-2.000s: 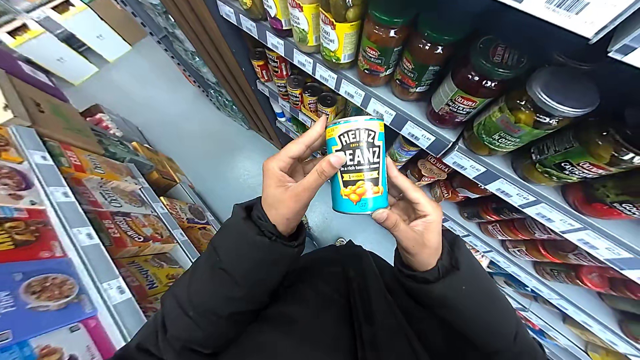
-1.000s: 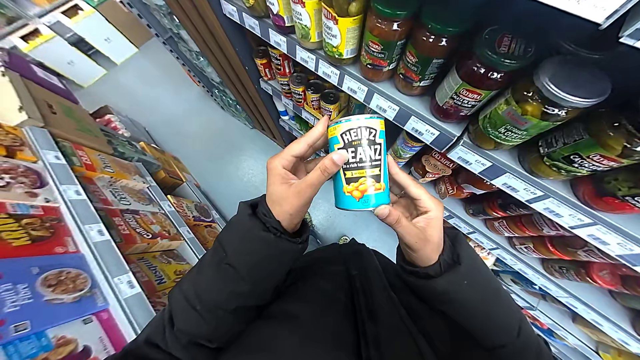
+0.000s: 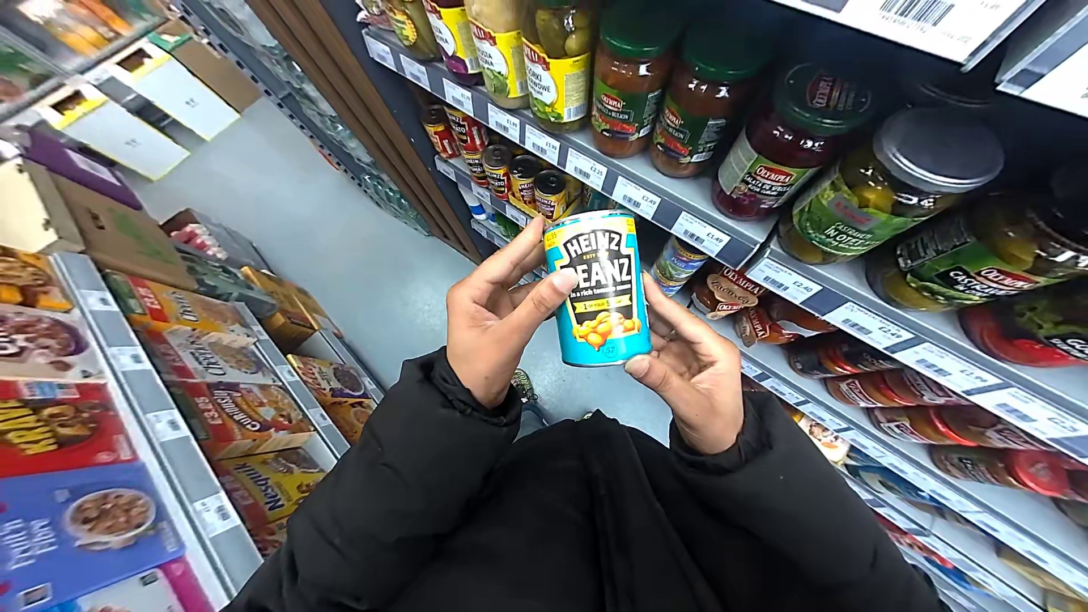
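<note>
A turquoise Heinz baked beans can [image 3: 598,293] is held upright, slightly tilted, in front of my chest, its label toward me. My left hand [image 3: 508,319] grips the can's left side, thumb lying across the front of the label and fingers behind. At the can's lower right edge, my right hand [image 3: 693,370] steadies it with the thumb near the base and the index finger along the side. The far side of the can is hidden. Both arms are in black padded sleeves.
On the right, a shelf edge [image 3: 633,197] with price tags carries glass jars of pickles [image 3: 557,72]; smaller Heinz cans [image 3: 523,178] stand a level below. Cereal boxes [image 3: 242,416] line the shelves on the left. Grey aisle floor [image 3: 365,246] lies between, with a shoe [image 3: 524,387] below my hands.
</note>
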